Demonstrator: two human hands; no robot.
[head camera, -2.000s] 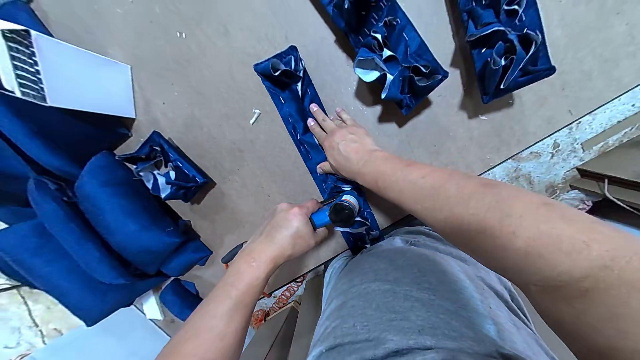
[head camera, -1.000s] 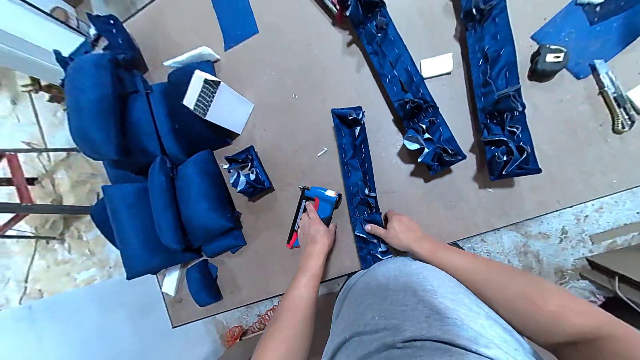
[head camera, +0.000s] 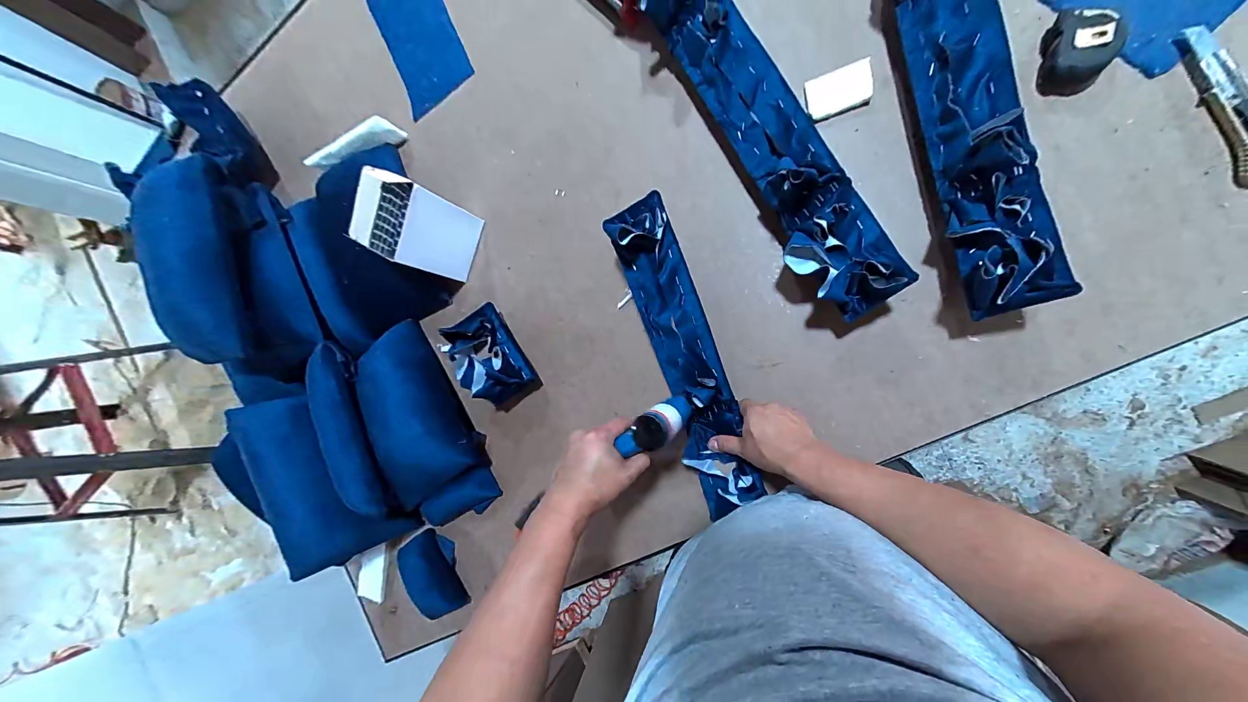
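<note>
My left hand (head camera: 597, 468) grips a blue pneumatic staple gun (head camera: 655, 425), its nose at the near part of a narrow strip covered in blue fabric (head camera: 678, 312). Folded, gathered cloth lies along the strip, and its near end reaches my shirt. On the strip's right edge rests my right hand (head camera: 775, 439), thumb on the fabric and fingers at the side, holding it. Whether its fingers reach under the strip is hidden. A short fabric-covered block (head camera: 490, 356) lies to the left.
Two longer blue-covered strips (head camera: 780, 146) (head camera: 985, 166) lie at the upper right, near a tape measure (head camera: 1080, 51) and a utility knife (head camera: 1219, 102). Blue cushions (head camera: 409, 400) and a white box-like piece with a dark grid (head camera: 429, 229) stand left. A coiled red hose (head camera: 585, 606) hangs below the table edge.
The staple gun, on the table left of the strip under my left hand one second ago, is now raised onto the strip. My right hand stays at the strip's near part.
</note>
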